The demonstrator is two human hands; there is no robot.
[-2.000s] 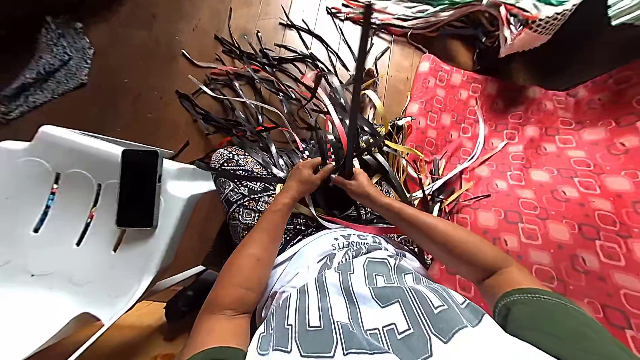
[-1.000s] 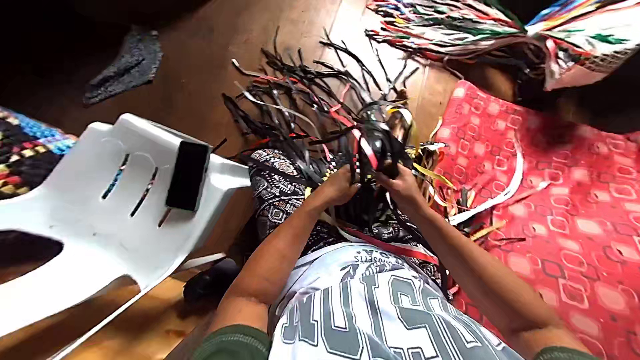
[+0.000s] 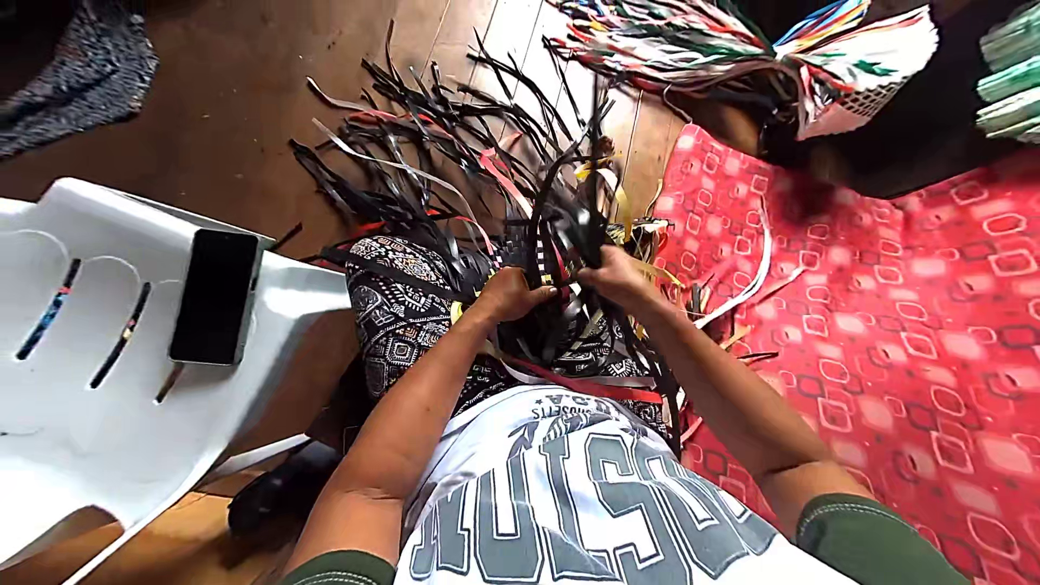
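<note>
A tangle of flat black plastic strips (image 3: 422, 175), mixed with red, white and yellow ones, spreads from my lap over the floor. My left hand (image 3: 516, 294) is closed on black strips at the near end of the bundle. Close to its right, my right hand (image 3: 615, 276) pinches black strips, some of them looping up above it. Between the hands a dark woven part with white and yellow checks (image 3: 546, 264) partly shows. The strips hide some fingertips.
A white plastic chair (image 3: 122, 325) with a phone (image 3: 215, 296) on it stands at left. Red patterned cloth (image 3: 877, 325) covers the right side. Bundled multicolored strips (image 3: 691, 49) lie at upper right, a speckled grey cloth (image 3: 97, 81) at upper left.
The long black strip held upright two seconds ago no longer stands straight up; black strips now loop above my hands. Both hands stay close together at the bundle.
</note>
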